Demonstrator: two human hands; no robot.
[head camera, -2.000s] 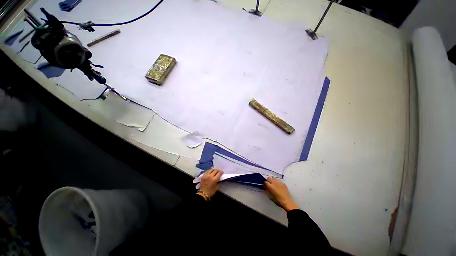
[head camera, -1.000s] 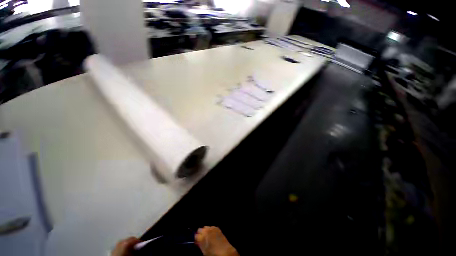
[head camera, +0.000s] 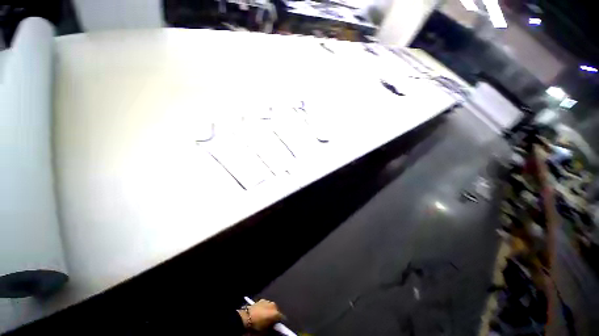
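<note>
My left hand (head camera: 264, 315), with a bracelet at the wrist, is at the bottom of the view beyond the table's front edge. It is closed on a cut piece bundle (head camera: 285, 329), of which only white, strip-like parts show on both sides of the fist. The rest of the bundle is cut off by the frame's lower edge. My right hand is not in view. Several cut piece bundles (head camera: 253, 152) lie side by side on the cream table (head camera: 125, 157), their outlines washed out by glare.
A thick white roll (head camera: 27, 151) lies across the table at the left. A small dark object (head camera: 392, 87) lies farther along, with more strips (head camera: 420, 65) at the far end. Dark floor (head camera: 394, 216) runs along the table. Heaped material (head camera: 525, 262) stands at the right.
The view has swung right, away from the lay, cutter and weights, along the table. My left hand still holds the bundle. My right hand has left the view.
</note>
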